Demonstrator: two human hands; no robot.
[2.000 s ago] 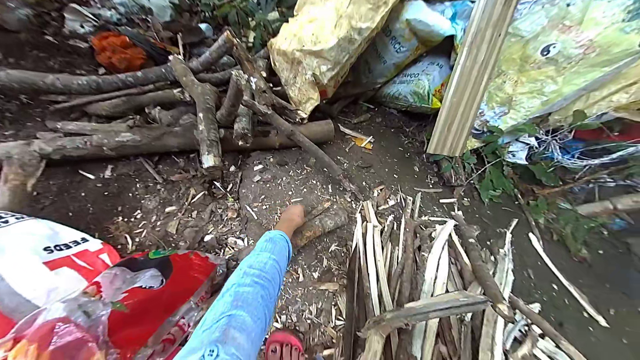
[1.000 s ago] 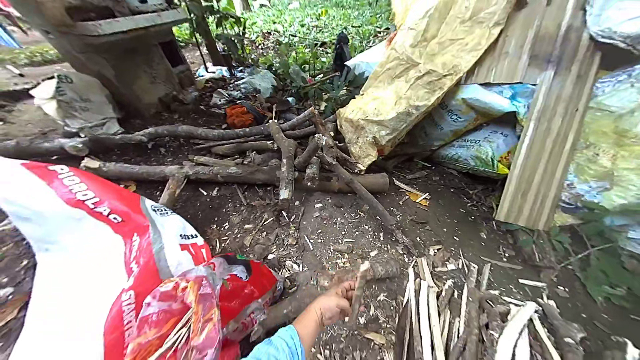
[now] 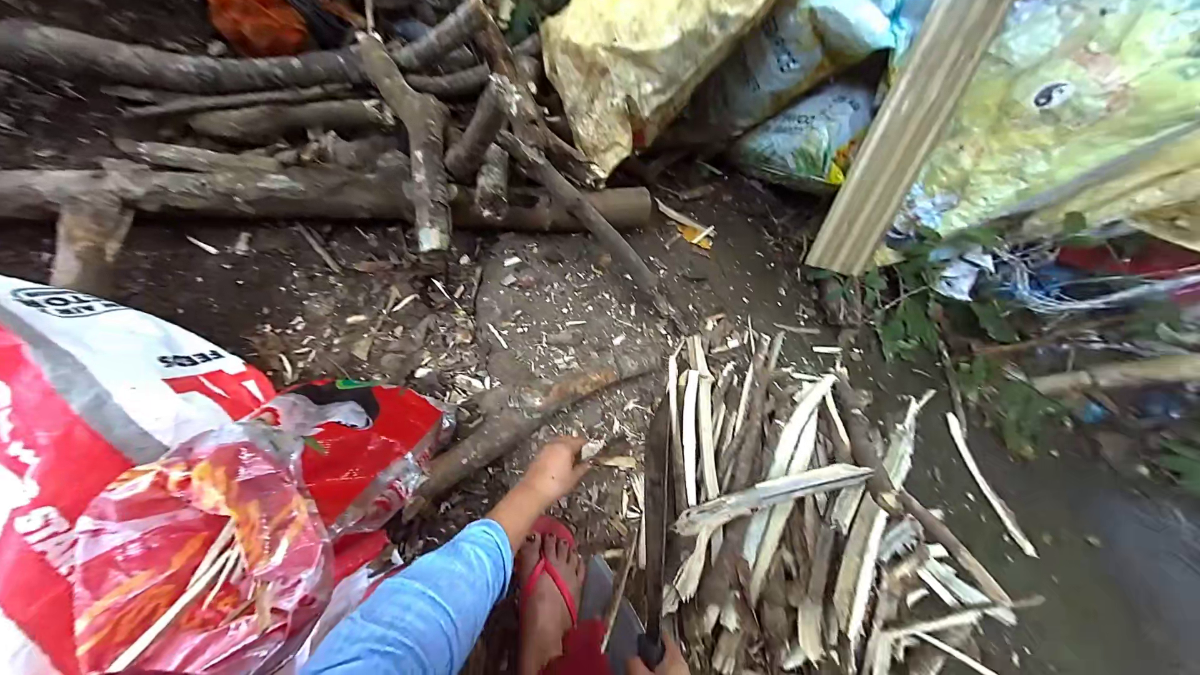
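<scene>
My left hand [image 3: 557, 469], in a blue sleeve, is low over the littered soil beside a thick branch [image 3: 525, 412]. A pale wood chip [image 3: 592, 450] is at its fingertips; whether they grip it is unclear. Partly cut off at the bottom edge, my right hand [image 3: 662, 660] is closed on the black handle of a large knife [image 3: 609, 595], whose wide grey blade lies beside my foot in a red flip-flop [image 3: 548, 586]. Just right of the knife is a heap of split firewood sticks [image 3: 787, 487], with a long dark strip [image 3: 659, 506] along its left side.
A red and white feed sack [image 3: 141, 394] and a clear plastic bag with thin sticks [image 3: 202, 553] stand at the left. Logs and branches [image 3: 281, 192] lie across the back. A ridged board [image 3: 905, 141] leans by stuffed sacks [image 3: 806, 131] at the back right.
One second ago my left hand held a thin piece of wood raised over the thick branch; now the hand is lower, near the ground. The view has tilted down, bringing my foot and the knife into sight.
</scene>
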